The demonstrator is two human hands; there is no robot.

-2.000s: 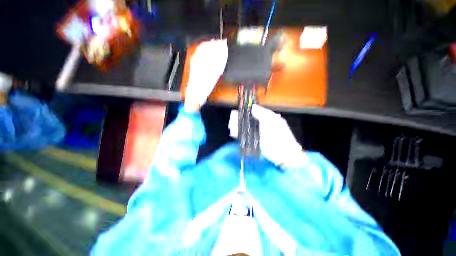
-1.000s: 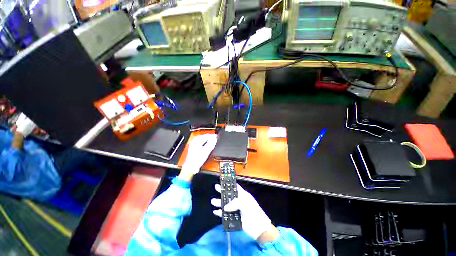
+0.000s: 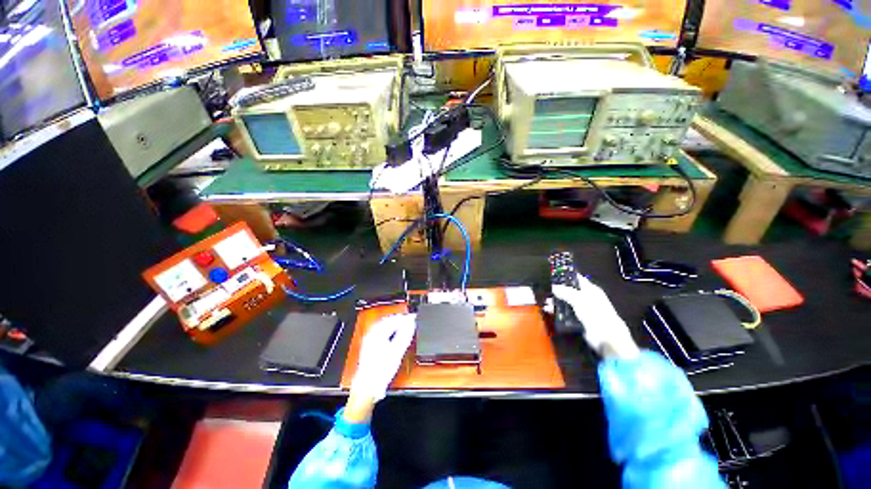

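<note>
A flat black set-top box (image 3: pixel 447 332) sits on the orange fixture board (image 3: pixel 520 355), its back edge against the connectors at the board's rear. My gloved left hand (image 3: pixel 384 351) is at the box's left side, fingers touching or very close to its edge; whether it grips is unclear. My gloved right hand (image 3: pixel 590 310) is right of the board, holding the black remote control (image 3: pixel 564 277), whose coloured-button end points to the back. The lower part of the remote is partly covered by the hand.
Another black box (image 3: pixel 303 342) lies left of the board, near an orange meter box (image 3: pixel 215 279). Stacked boxes (image 3: pixel 702 325), bent metal pieces (image 3: pixel 649 265) and a red-orange pad (image 3: pixel 757 283) are at right. Oscilloscopes (image 3: pixel 597 115) stand on the shelf below monitors (image 3: pixel 554 24).
The view has tilted up, showing the monitors. My right hand has moved the remote from in front of the board to its right side. My left hand stays by the box.
</note>
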